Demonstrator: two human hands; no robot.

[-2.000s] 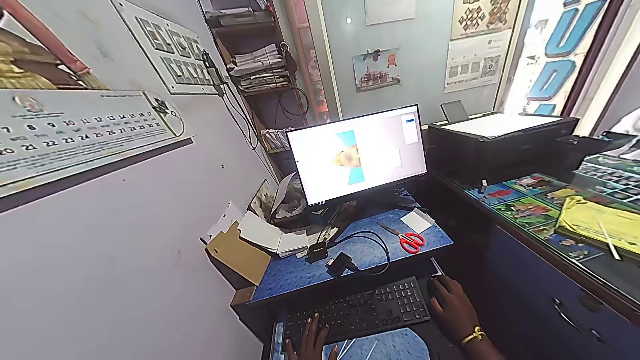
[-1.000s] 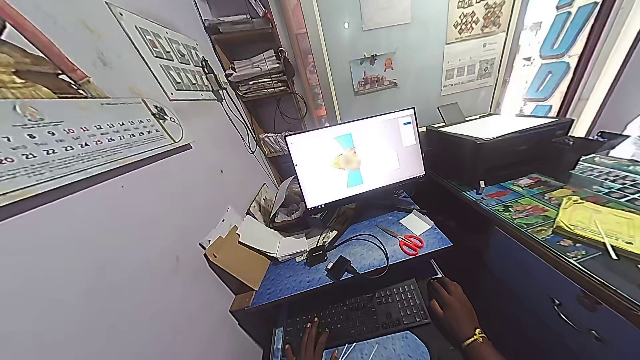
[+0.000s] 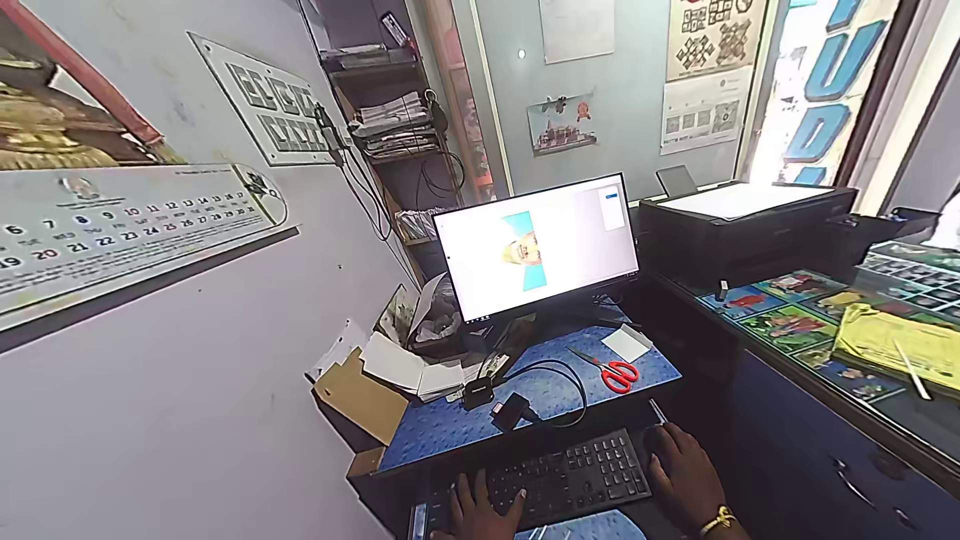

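Note:
A black keyboard (image 3: 570, 476) lies on the pull-out tray below the desktop. Over its left end rests my left hand (image 3: 484, 510), fingers spread and holding nothing. To the right of the keyboard my right hand (image 3: 686, 476) curves over a dark computer mouse (image 3: 656, 442), mostly hidden under the palm; a yellow band is on that wrist. On the desk above, a monitor (image 3: 540, 247) shows a sideways portrait photo between light blue areas on a white page. Red-handled scissors (image 3: 616, 375) and black adapters with cables (image 3: 512, 411) lie in front of it.
White papers (image 3: 394, 364) and a brown cardboard piece (image 3: 364, 397) lie at the desk's left. At right, a black printer (image 3: 742, 232) stands behind a counter with photos and a yellow packet (image 3: 900, 345). A wall calendar (image 3: 135, 232) hangs left; shelves (image 3: 397, 112) hold stacked papers.
On the monitor, the portrait between the light blue areas looks different from the earlier frames. Both hands stay in about the same places.

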